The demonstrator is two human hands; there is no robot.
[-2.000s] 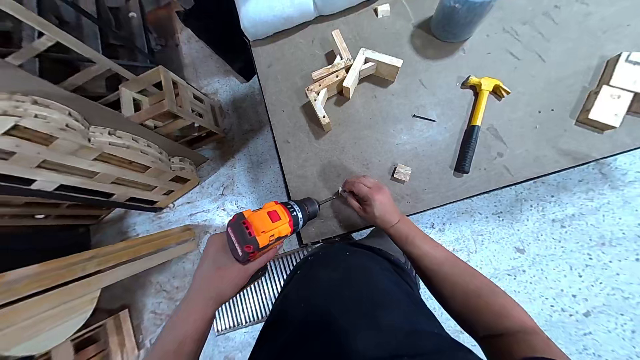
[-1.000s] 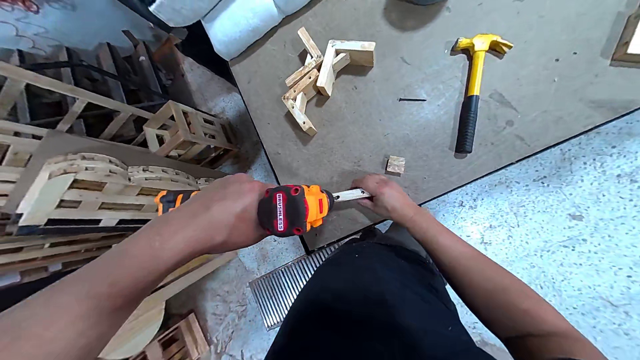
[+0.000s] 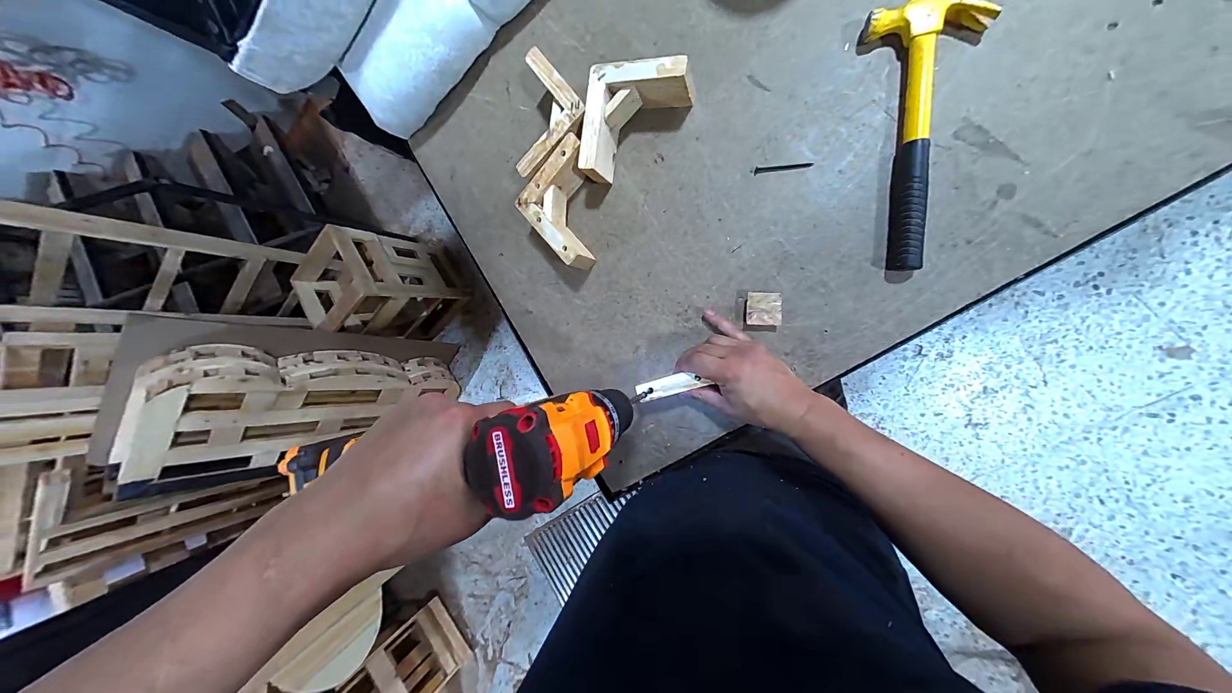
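Observation:
An orange and black cordless drill (image 3: 549,448) is in my left hand (image 3: 423,462), its chuck pointing right. Near the table's corner, my right hand (image 3: 756,380) pinches a small, narrow wooden piece (image 3: 674,386) with dark spots at both ends. The drill's bit (image 3: 639,396) meets or nearly meets the left spot; contact is unclear. Just beyond my right fingers lies a small wooden block (image 3: 763,309). A dark nail or screw (image 3: 782,168) lies farther up the table. To the right rests a claw hammer (image 3: 914,135) with a yellow head and black grip.
Angled wooden brackets (image 3: 626,111) lie at the table's upper left. White padded bundles (image 3: 414,58) overhang its far corner. Slatted wooden frames (image 3: 289,404) and a small crate (image 3: 371,279) stand left of the table. A ribbed metal grate (image 3: 575,544) is below the near corner.
My left hand has turned the drill, so its grip now points left instead of being hidden beneath it. The wooden piece between my right fingers shows more fully than two seconds ago.

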